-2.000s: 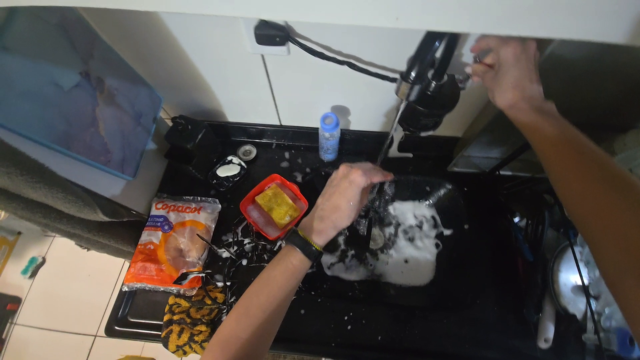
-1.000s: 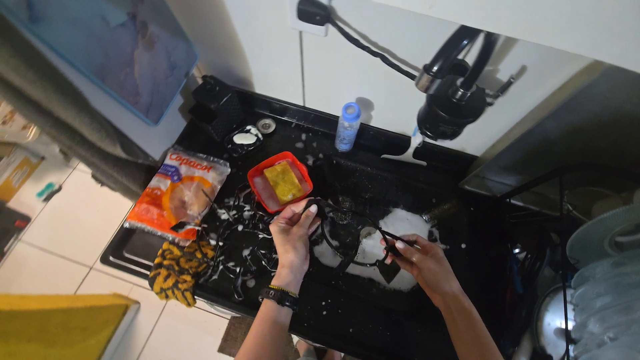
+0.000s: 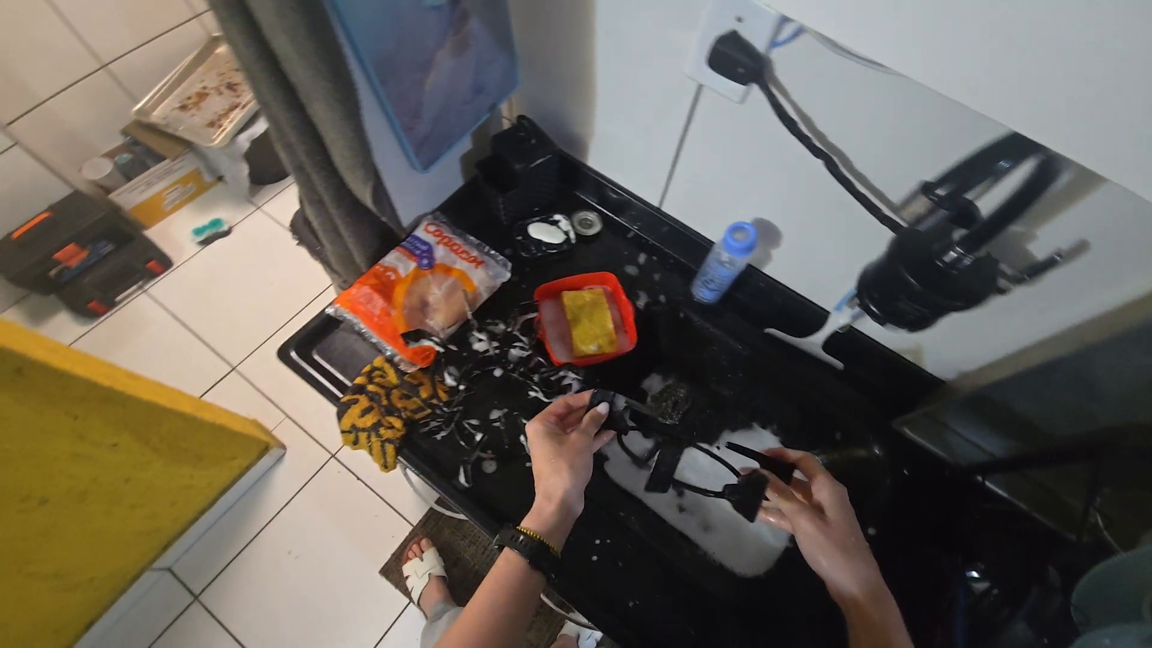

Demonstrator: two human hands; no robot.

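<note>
Over the black sink, my left hand (image 3: 565,441) grips one end of a thin black cable-like item with flat black parts (image 3: 664,463). At its other end, my right hand (image 3: 805,504) holds a black piece between thumb and fingers. White foam (image 3: 738,531) lies in the sink below. A yellow sponge (image 3: 589,322) rests in a red square container (image 3: 630,310) beyond my left hand. Foamy black strands or small pieces (image 3: 495,360) spread over the counter left of that hand. A dark scouring pad (image 3: 669,400) appears between the container and the foam.
A black faucet (image 3: 927,270) rises at the right, with a white squeegee-like tool (image 3: 823,333) by it. A blue bottle (image 3: 723,263) stands at the back. An orange plastic bag (image 3: 418,292) and a patterned cloth (image 3: 382,409) lie left. Dishes (image 3: 1116,594) sit lower right.
My right hand has come down from beside the faucet to the black item over the sink. Both hands hold it now. The view has swung left, showing more floor.
</note>
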